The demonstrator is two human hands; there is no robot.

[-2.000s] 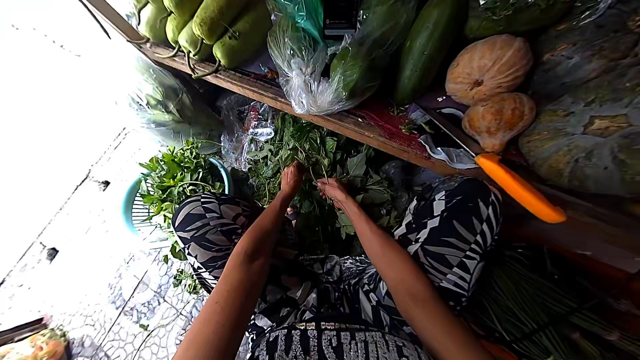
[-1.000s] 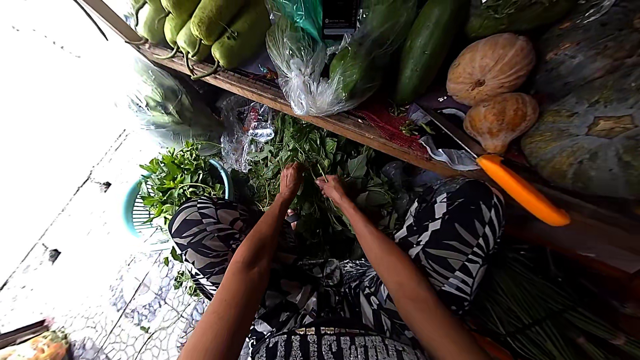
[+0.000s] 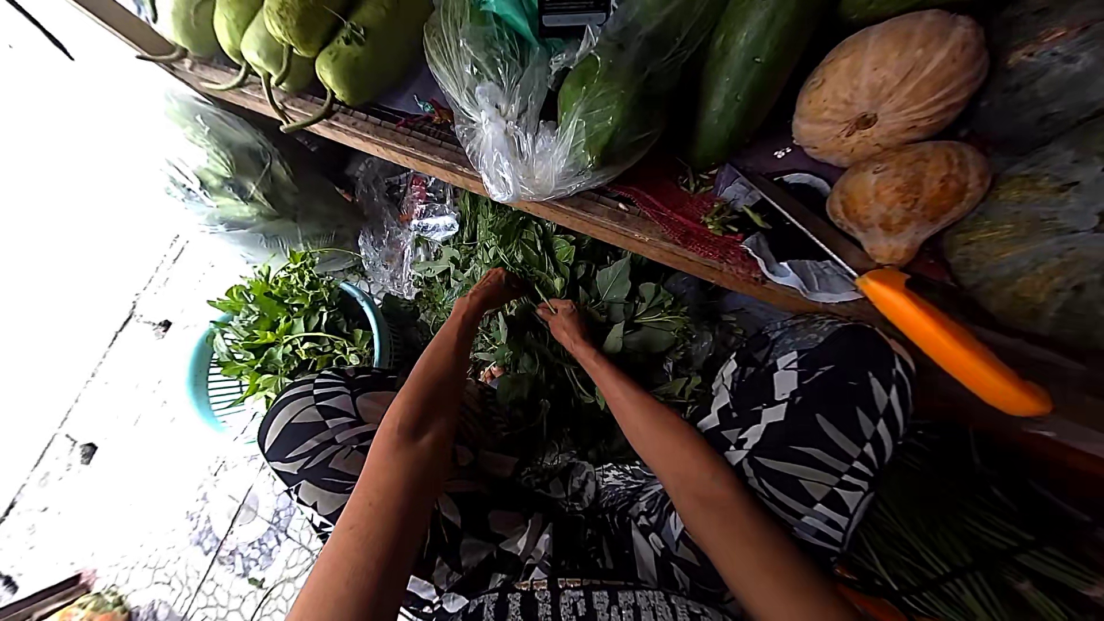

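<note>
A heap of leafy green stems (image 3: 617, 302) lies between my knees, below the edge of the wooden shelf. Over it, my left hand (image 3: 493, 291) has its fingers curled around greens. Just to the right, my right hand (image 3: 565, 321) pinches a thin green stem between thumb and fingers. The two hands are close together but apart, and leaves hide some of the fingertips. To the left, a turquoise plastic basket (image 3: 200, 379) holds a pile of leafy greens (image 3: 289, 323).
Along the wooden shelf (image 3: 414, 155) lie green gourds (image 3: 366, 52), a knotted clear plastic bag (image 3: 509, 129) and tan pumpkins (image 3: 893, 86). An orange-handled knife (image 3: 953, 341) rests there, its handle jutting over the edge toward my right knee. Bagged greens (image 3: 233, 172) stand behind the basket.
</note>
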